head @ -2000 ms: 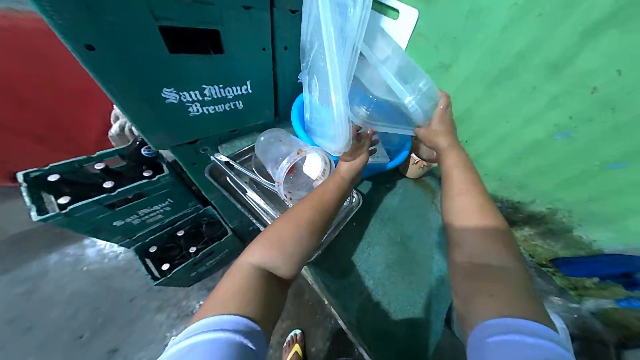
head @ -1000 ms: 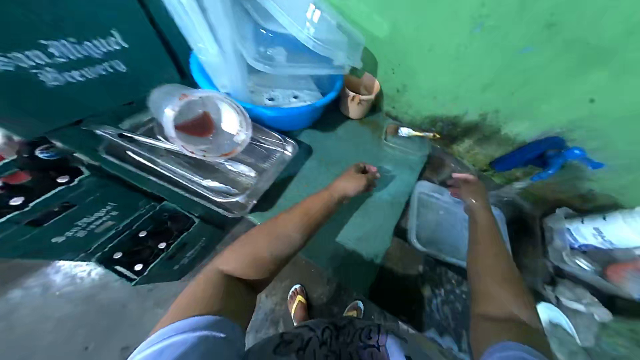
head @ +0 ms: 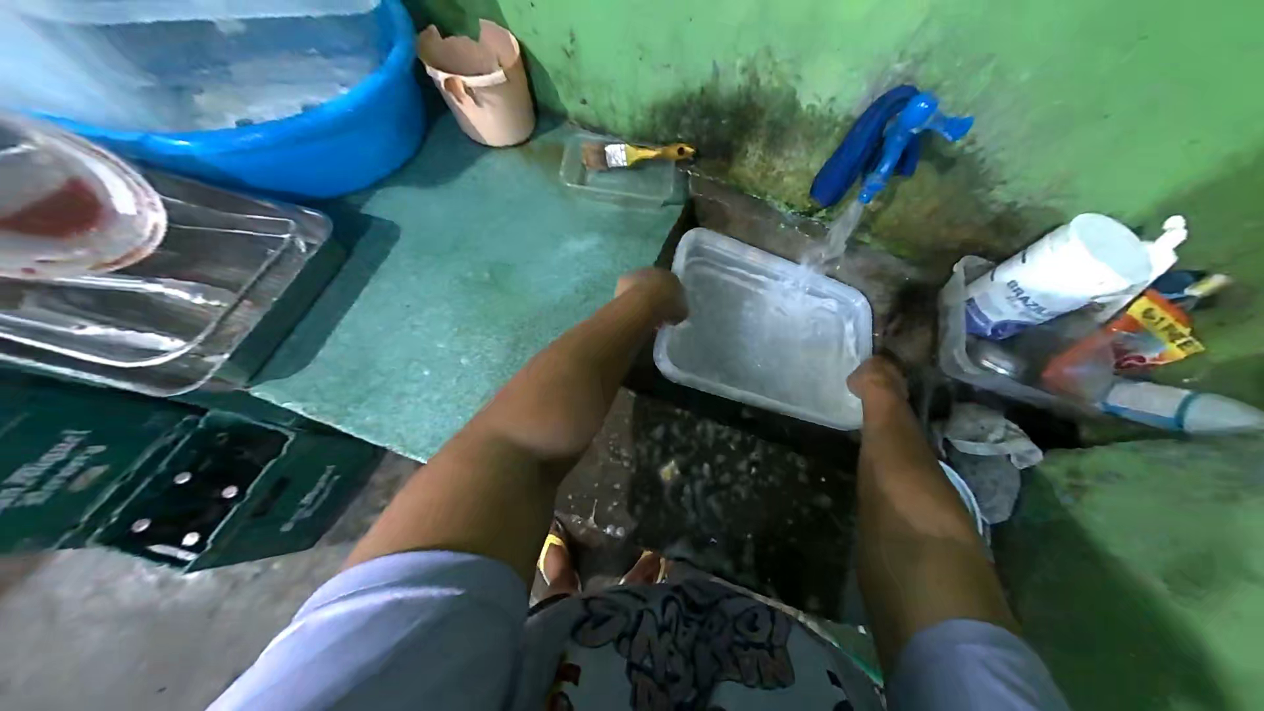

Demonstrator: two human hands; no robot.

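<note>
A clear plastic container (head: 765,331) is held under a blue faucet (head: 894,148), from which water runs onto its far edge. My left hand (head: 655,294) grips the left rim, and my right hand (head: 877,383) grips the right side near the lower corner. The fingers are partly hidden at the rim. Below the container lies the dark wet floor of the sink area (head: 731,494). Left of it on the green counter, a paintbrush with a yellow handle (head: 652,153) rests across a small clear lid or tray (head: 622,188).
A blue basin (head: 286,158), a broken-rimmed peach cup (head: 489,94) and a clear tray (head: 257,237) stand on the green counter (head: 474,276). A bin of bottles and packets (head: 963,346) sits at the right. Green bottle crates (head: 237,494) are at lower left.
Two seconds ago both hands were at plastic containers above the blue basin; now they hold a container at the faucet. The view has swung right and closer. Water now runs from the faucet.
</note>
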